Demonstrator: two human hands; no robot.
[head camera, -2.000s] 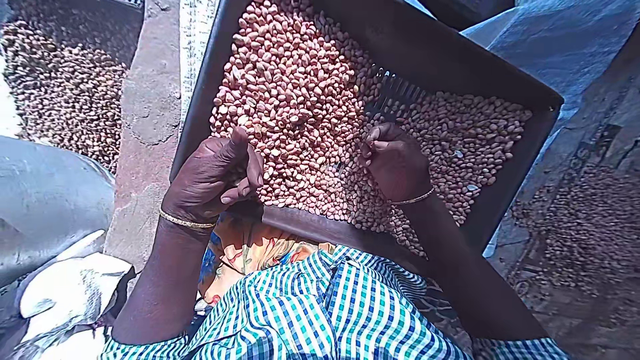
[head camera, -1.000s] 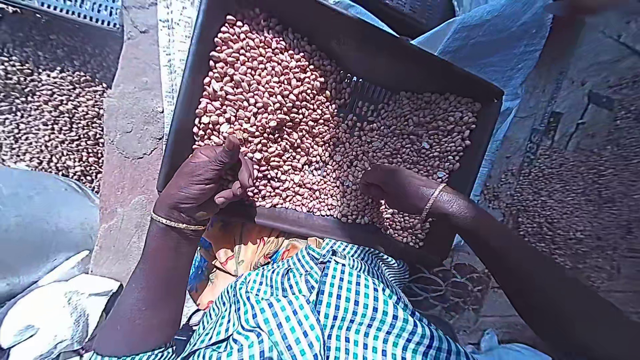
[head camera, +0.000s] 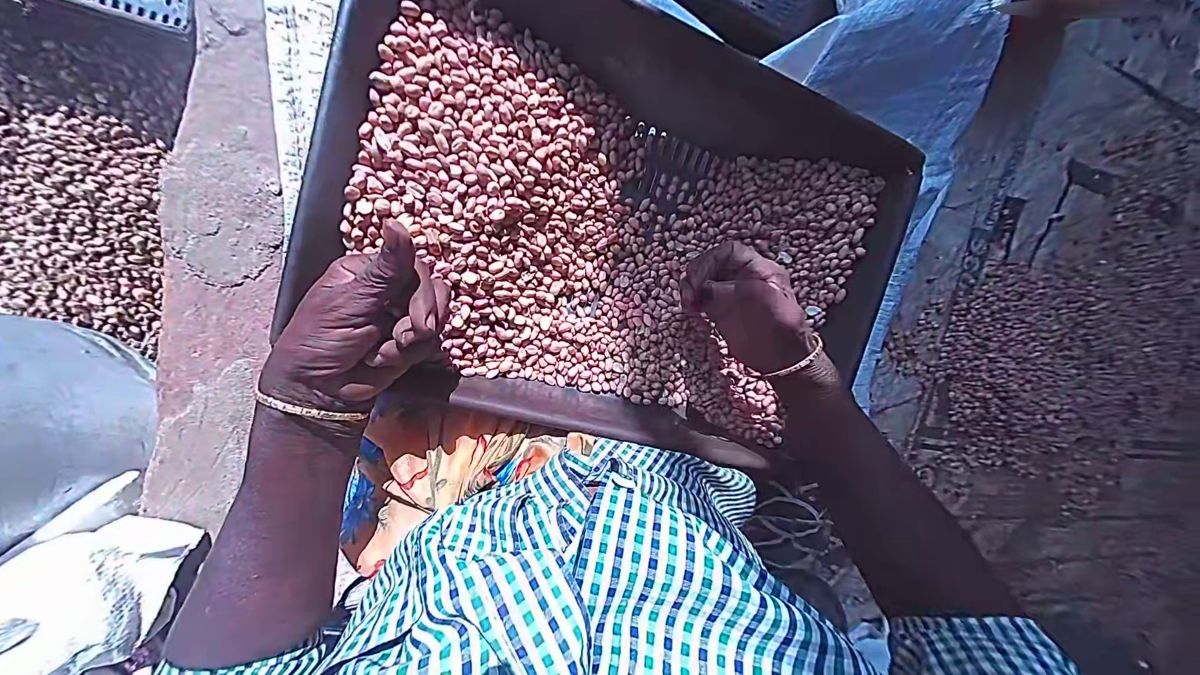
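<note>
Shelled peanuts (head camera: 506, 187) are spread over a dark plastic crate (head camera: 750, 84) with a slotted bottom, which lies tilted across my lap. My left hand (head camera: 361, 323) is at the crate's near left corner, thumb raised and fingers curled over the edge of the peanuts; whether it holds any cannot be told. Over the right part of the crate is my right hand (head camera: 745, 300), its thumb and fingertips close together just above the peanuts. What is between those fingertips is hidden. Both wrists wear a bangle.
At the left are more peanuts (head camera: 75, 225) in another container, a metal vessel (head camera: 70, 422) and a white sack (head camera: 103, 581). A stone ledge (head camera: 220, 216) runs beside the crate. Blue-white sheeting (head camera: 909, 84) lies behind it, and small pieces are scattered on the ground sheet (head camera: 1031, 375) at right.
My right hand has moved to the right over the peanuts from where it was two seconds ago. My left hand stays at the crate's near left corner.
</note>
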